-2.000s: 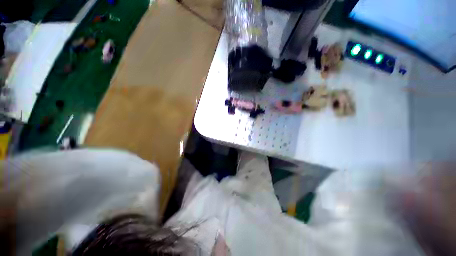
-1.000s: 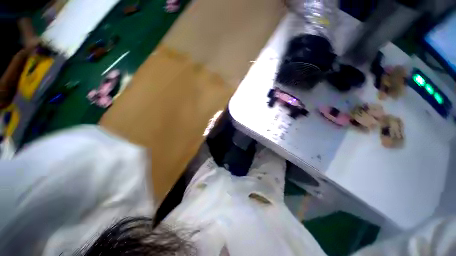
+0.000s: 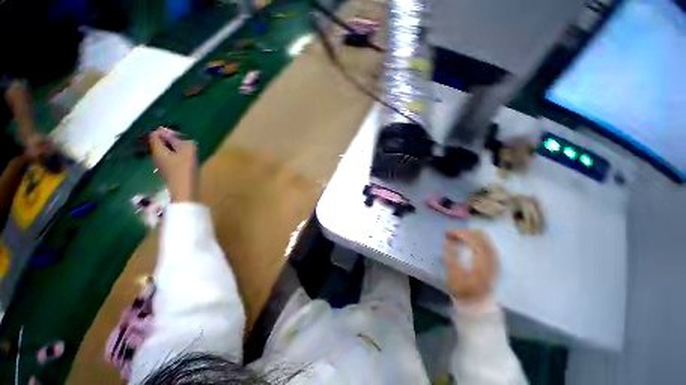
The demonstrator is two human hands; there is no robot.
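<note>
My left hand (image 3: 177, 162) is over the green belt at the left, fingers closed round a small pinkish-dark piece (image 3: 170, 138), blurred, perhaps a pink car body. My right hand (image 3: 471, 263) is above the white table's front part, fingers curled with a gap between thumb and finger, no piece seen in it. A pink car body (image 3: 389, 195) sits on a black jig (image 3: 399, 207) under the black duct inlet (image 3: 402, 149). Another pink car body (image 3: 447, 205) lies to its right, beside tan car bodies (image 3: 490, 202).
Pink cars (image 3: 129, 334) are heaped at lower left; others lie on the green belt (image 3: 218, 101). A brown bench (image 3: 256, 158) separates belt and table. A silver duct (image 3: 406, 53), grey column (image 3: 481, 113), lit control panel (image 3: 573, 156) and monitor (image 3: 632, 75) stand behind. Another person's hands show far left.
Both my hands have come into view, the left reaching over the belt and the right over the table. The camera view has shifted; the pink and tan cars on the table look unmoved.
</note>
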